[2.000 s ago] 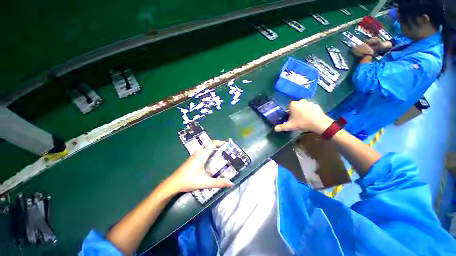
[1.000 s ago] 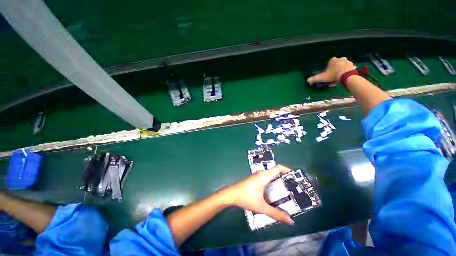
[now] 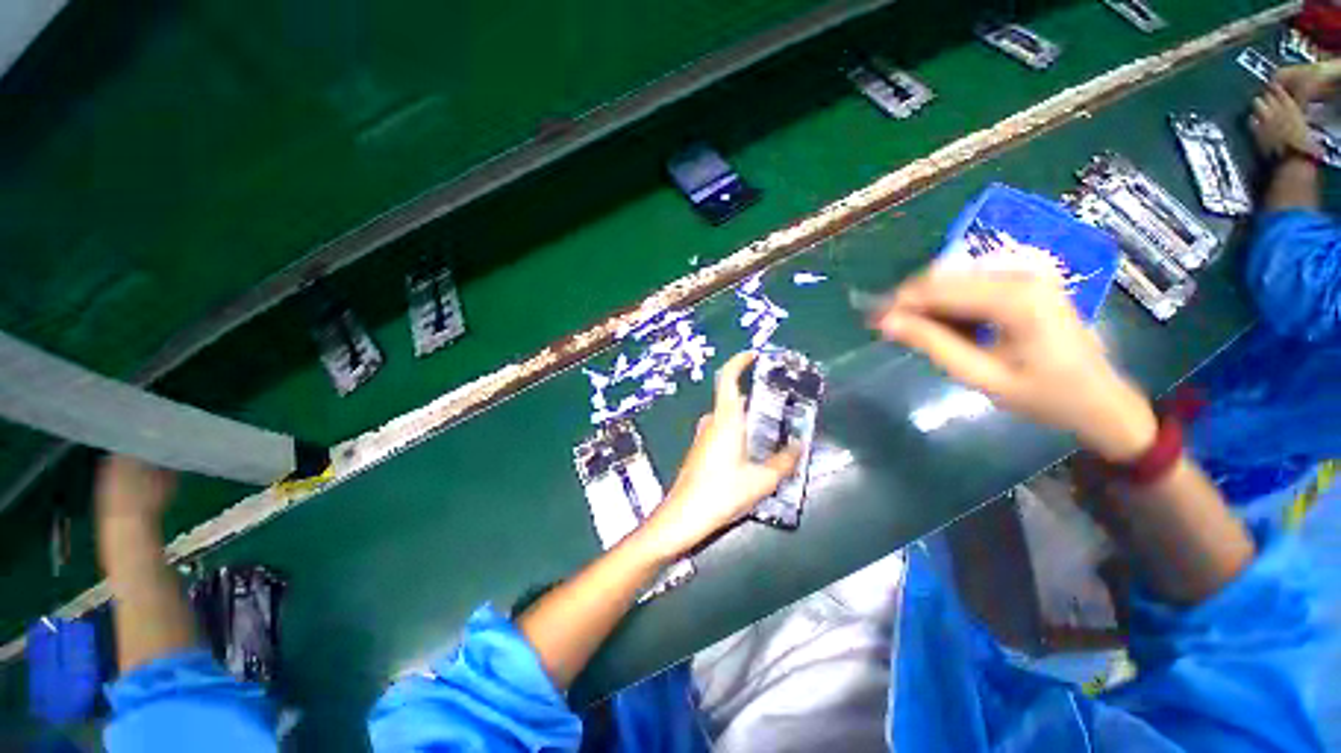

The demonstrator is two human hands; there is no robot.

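Note:
My left hand (image 3: 724,468) holds a silver-white phone frame (image 3: 781,427) with a dark strip and a dark board at its top, tilted over the bench. A second phone frame (image 3: 619,486) lies on the bench to its left. My right hand (image 3: 1015,346), with a dark red wrist band, is raised in front of the blue bin, blurred, its fingertips pinched on a small, pale, thin piece (image 3: 868,303). I cannot tell what that piece is. Loose white slivers (image 3: 647,363) lie beyond my left hand near the rail.
A blue bin (image 3: 1091,265) of white strips stands right, beside several frames (image 3: 1140,221). The belt (image 3: 544,250) beyond the rail (image 3: 824,224) carries spaced frames and a dark phone (image 3: 713,183). Another person's arm (image 3: 140,574) reaches in left, near dark strips (image 3: 243,618). More hands (image 3: 1287,115) show far right.
My right hand has left the dark phone on the belt and come back over the bench with a small piece. My left hand has turned its frame more upright. The view has swung right.

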